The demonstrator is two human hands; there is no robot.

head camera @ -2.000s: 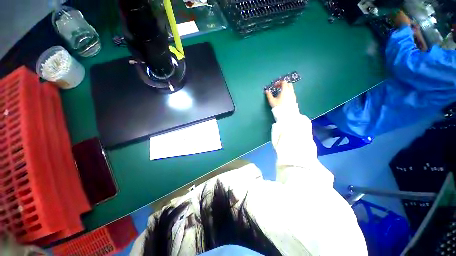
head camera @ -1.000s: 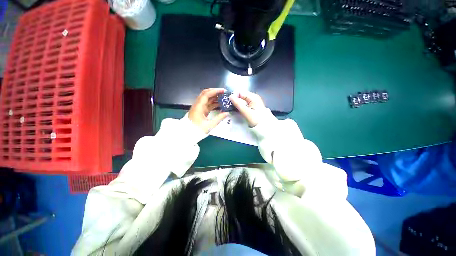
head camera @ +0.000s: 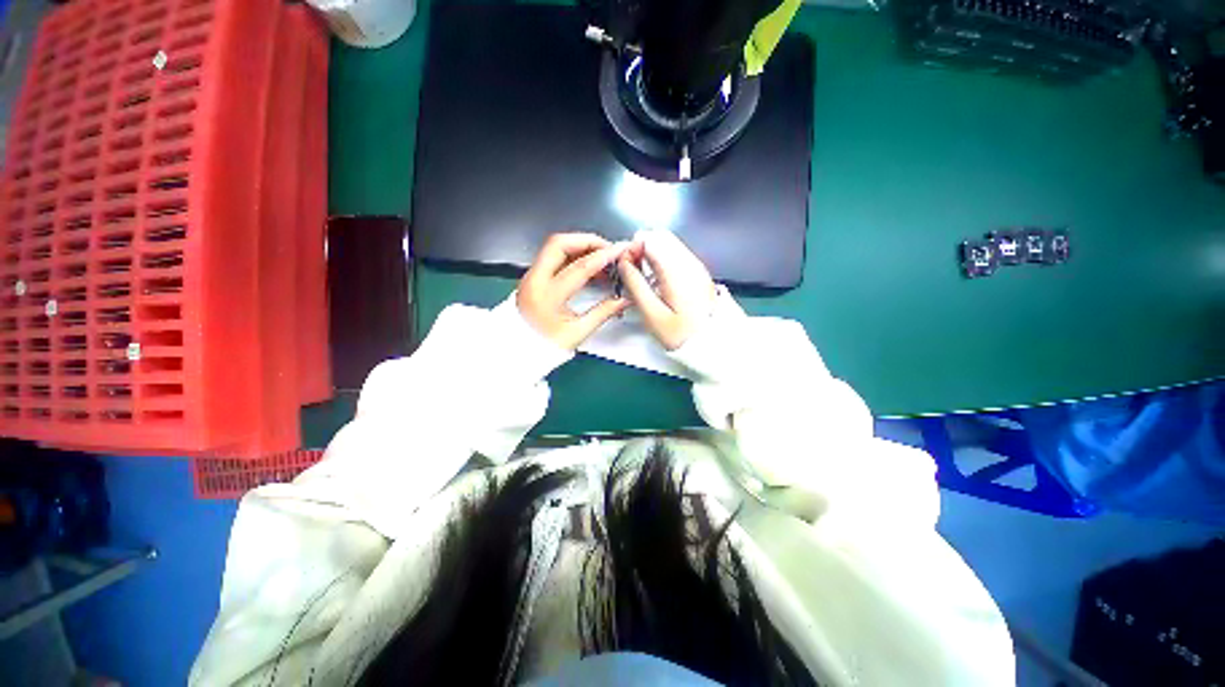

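My left hand (head camera: 566,291) and my right hand (head camera: 672,290) meet at the front edge of the black microscope base plate (head camera: 511,175). A small dark module (head camera: 619,279) is held between their fingertips, mostly hidden by the fingers. The bright light spot (head camera: 648,199) lies on the base just beyond the fingers, below the ring-shaped microscope head (head camera: 681,121). A white paper (head camera: 631,345) lies under and in front of my hands, partly covered. A short row of small dark modules (head camera: 1016,250) lies on the green mat to the right.
Stacked red plastic crates (head camera: 255,242) stand at the left. A dark phone (head camera: 370,302) lies between crates and base. A white tub (head camera: 366,16) is cut off at the top. Black component trays (head camera: 1028,34) are at the right rear. Blue cloth (head camera: 1142,450) shows beyond the mat's right front edge.
Two seconds ago my right hand was at the row on the right. It came to the base, where both hands took a module. Since then the module has turned and the fingers have closed around it.
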